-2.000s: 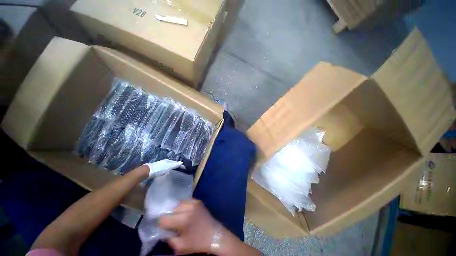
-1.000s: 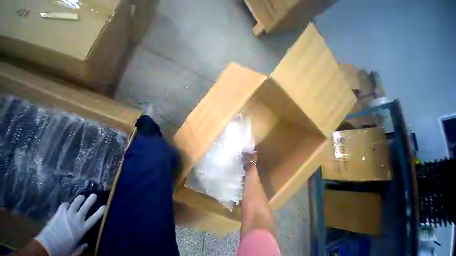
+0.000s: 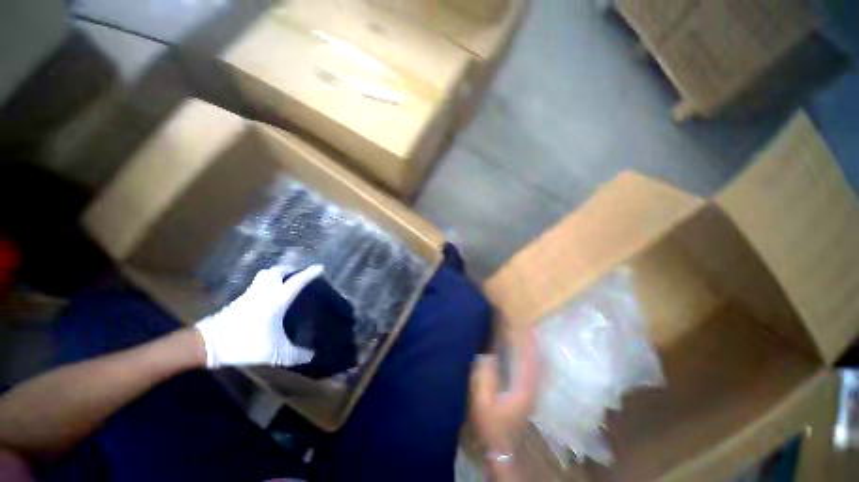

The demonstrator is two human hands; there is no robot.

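Observation:
My left hand [image 3: 252, 325], in a white glove, grips a bare black housing [image 3: 323, 329] above the near right part of the packing carton [image 3: 212, 176] on my lap. Rows of dark housings in clear bubble bags [image 3: 363, 249] lie in that carton. My right hand [image 3: 504, 391] is bare and blurred, at the near left side of the bag supply carton [image 3: 603, 216]; whether it holds a bag cannot be told. Whitish empty bubble bags [image 3: 593, 362] lie in a loose pile inside that carton, just right of my right hand.
A closed carton [image 3: 353, 89] stands beyond the packing carton, with a blurred pale strip on top. Another brown carton or wooden piece [image 3: 730, 52] is at the top right. My dark blue trousered legs [image 3: 414, 367] lie between the two open cartons. A red patch shows at the left edge.
The view has swung back left. My left hand, last seen low over the packing carton, now holds a black housing up. My right hand has moved out from among the bags to the carton's left side.

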